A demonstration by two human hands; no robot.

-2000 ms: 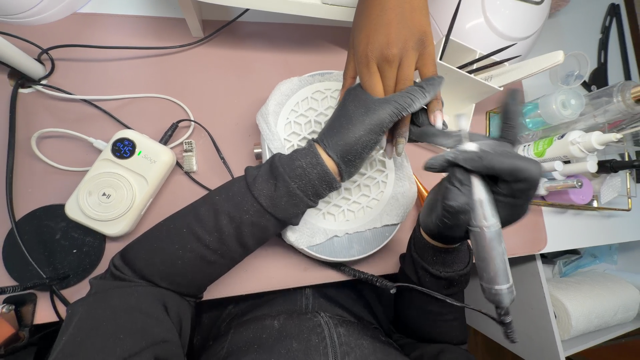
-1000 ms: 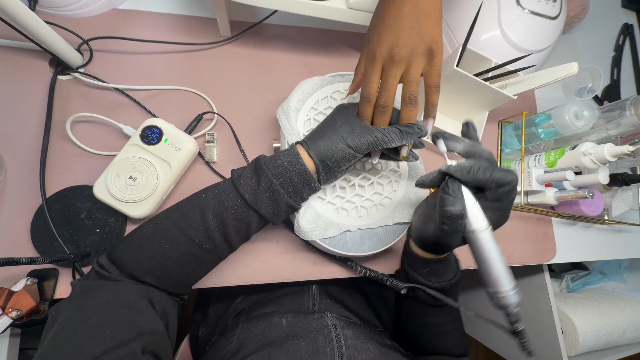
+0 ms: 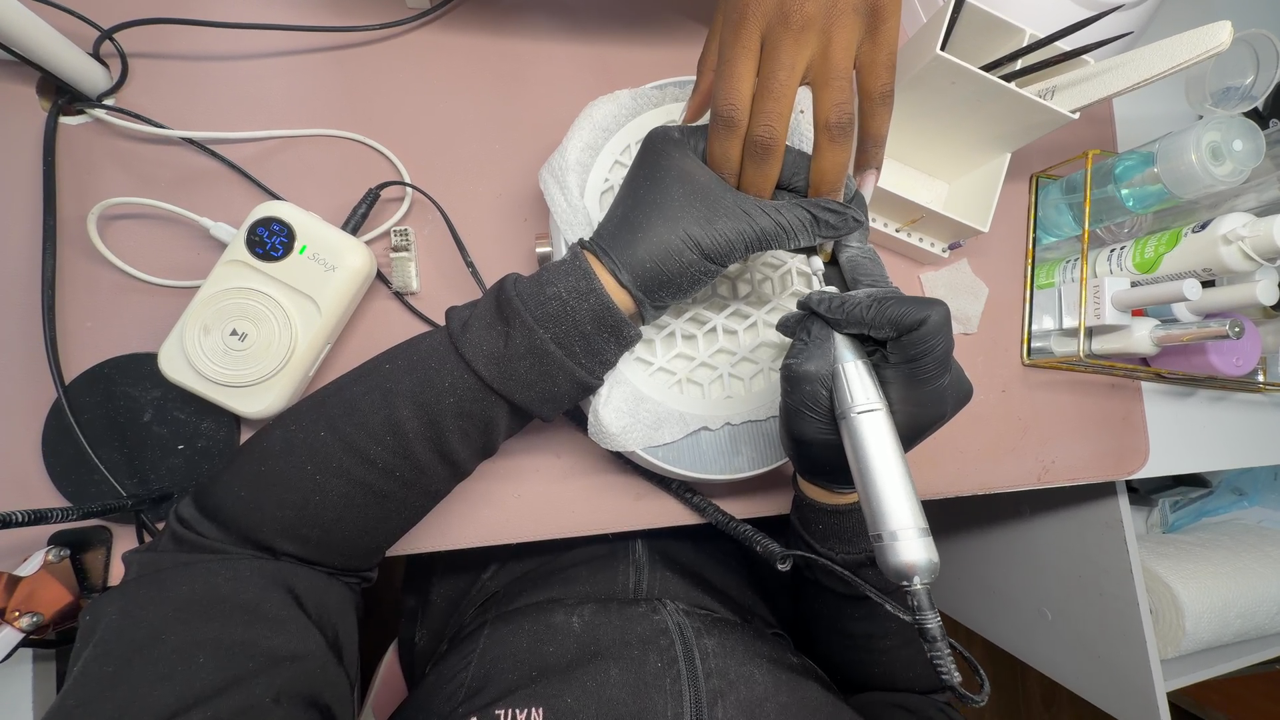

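Note:
My left hand [image 3: 720, 215], in a black glove, grips a finger of another person's hand [image 3: 800, 90], which reaches in from the top with its fingers toward me. My right hand [image 3: 870, 370], also gloved in black, holds a silver electric nail drill handpiece [image 3: 885, 470]. Its bit points up at the gripped fingertip; whether it touches the nail I cannot tell. A forefinger of my right hand reaches up beside that fingertip. Below both hands lies a round dust collector with a white patterned grille [image 3: 700, 350], partly covered by white paper towel [image 3: 640, 425].
At left sit a cream drill control unit [image 3: 265, 310], a small brush head [image 3: 404, 260], a black round pad [image 3: 140, 430] and cables. On the right stand a white organizer [image 3: 960, 150] with files, a gold-edged glass tray [image 3: 1088, 260] of bottles, and a paper scrap [image 3: 957, 296]. A coiled cord [image 3: 710, 515] hangs along the front edge.
My right hand has come in closer to the held fingers, bringing the drill's bit to a fingertip. My left hand keeps hold of the other person's finger.

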